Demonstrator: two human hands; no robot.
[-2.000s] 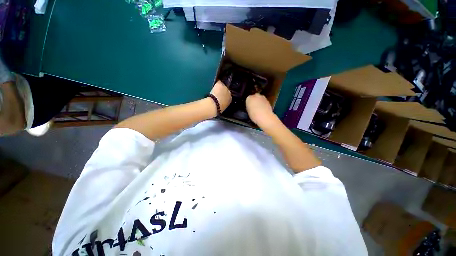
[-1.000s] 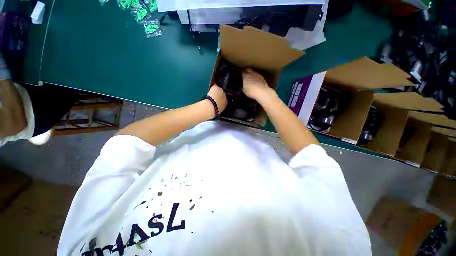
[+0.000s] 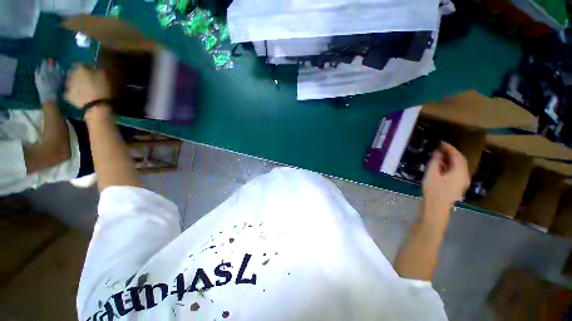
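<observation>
An open retail box point(image 3: 172, 88), purple and white outside, stands at the left of the green bench and is blurred. My left hand point(image 3: 88, 88) is closed at its left wall; its fingertips are blurred. The inside of this box is dark and its contents are unclear. My right hand point(image 3: 446, 175) is at the right, over the opening of the first box point(image 3: 392, 141) in a row. Its fingers are bent, with a gap between them, and nothing shows in it. Black parts point(image 3: 417, 147) lie inside that box.
Green packets point(image 3: 201, 25) lie at the back left. White sheets point(image 3: 338, 22) with black pieces between them lie at back centre. Black accessories point(image 3: 545, 94) are piled at right. More open boxes point(image 3: 508, 182) line the right edge. A coworker's gloved hand point(image 3: 48, 81) is at far left.
The box that was in front of me has moved far left with my left hand. My right hand has left it and moved right to the row. A coworker's gloved hand now shows at left.
</observation>
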